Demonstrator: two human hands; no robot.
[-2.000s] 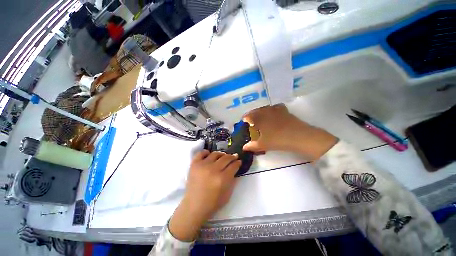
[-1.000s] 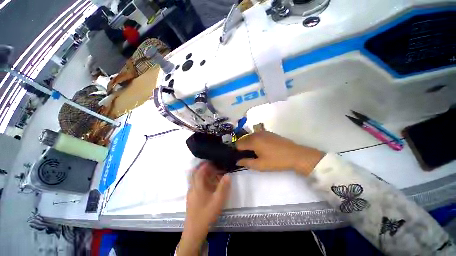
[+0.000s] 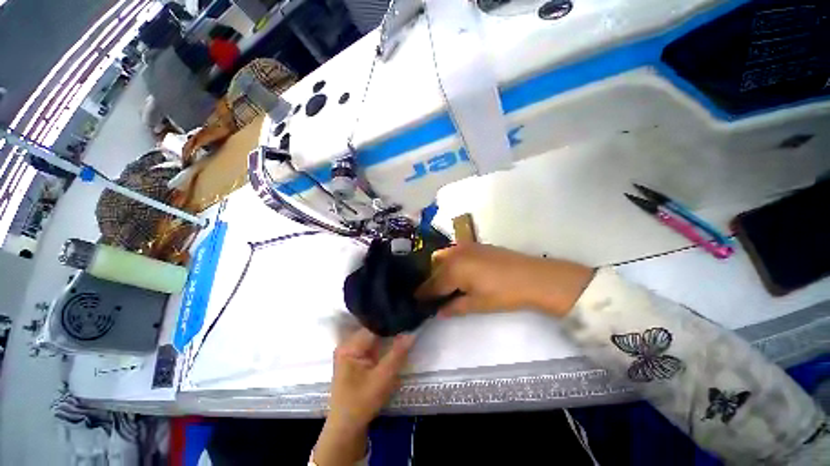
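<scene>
A black cuff or band (image 3: 387, 287) lies bunched at the needle area of the white sewing machine (image 3: 400, 168), just in front of the presser foot. My right hand (image 3: 496, 278) grips its right side with thumb and fingers. My left hand (image 3: 366, 369) pinches its lower edge with thumb and fingertips, near the table's front edge. White cloth (image 3: 291, 300) lies left of the needle, with a thin dark line along it. The black piece and my fingers hide the stitching point. A tan-brown block (image 3: 465, 228) stands on the bed just behind my right hand.
Two slim pink and blue dark-tipped tools (image 3: 678, 221) and a black phone (image 3: 787, 237) lie at the right. A pale green thread cone (image 3: 136, 268) and a grey device (image 3: 109, 314) are at left. Checked cloth (image 3: 136, 200) lies beyond; a person sits at the far back.
The black piece has gone from small and flat under my fingers to a larger opened bunch at the needle. My left hand has moved down towards the table's front edge.
</scene>
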